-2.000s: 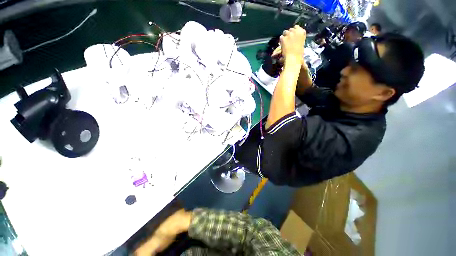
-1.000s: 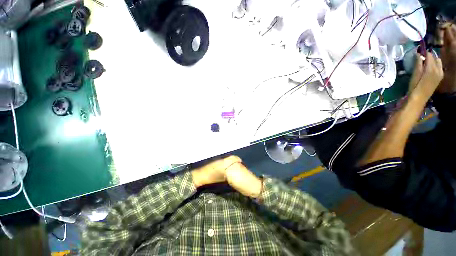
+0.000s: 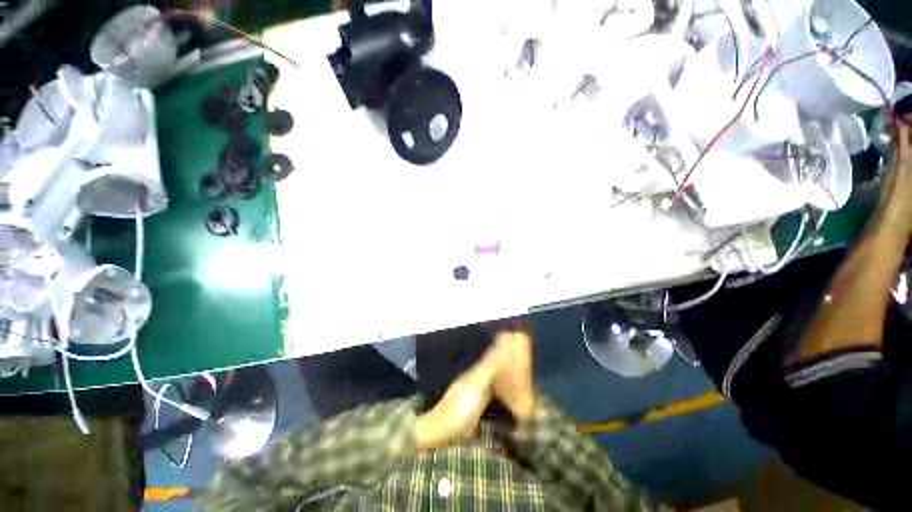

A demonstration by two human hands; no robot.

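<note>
My left hand (image 3: 457, 412) and my right hand (image 3: 514, 372) are pressed together below the bench's front edge. Nothing shows between them, but the palms are hidden. Nearest on the white board (image 3: 370, 260) lie a small dark part (image 3: 461, 272) and a small pinkish-purple part (image 3: 487, 248). A black device with a round glossy end (image 3: 425, 115) stands farther back on the board.
White housings (image 3: 120, 150) are heaped at the left, more wired white housings (image 3: 740, 175) at the right. Small black rings (image 3: 238, 165) lie on the green surface (image 3: 240, 320). Another person's arm (image 3: 855, 290) reaches in at the right.
The view has swung left and shows more of the left heap. My hands, earlier clasped close at my body, now point forward with fingers extended, still together.
</note>
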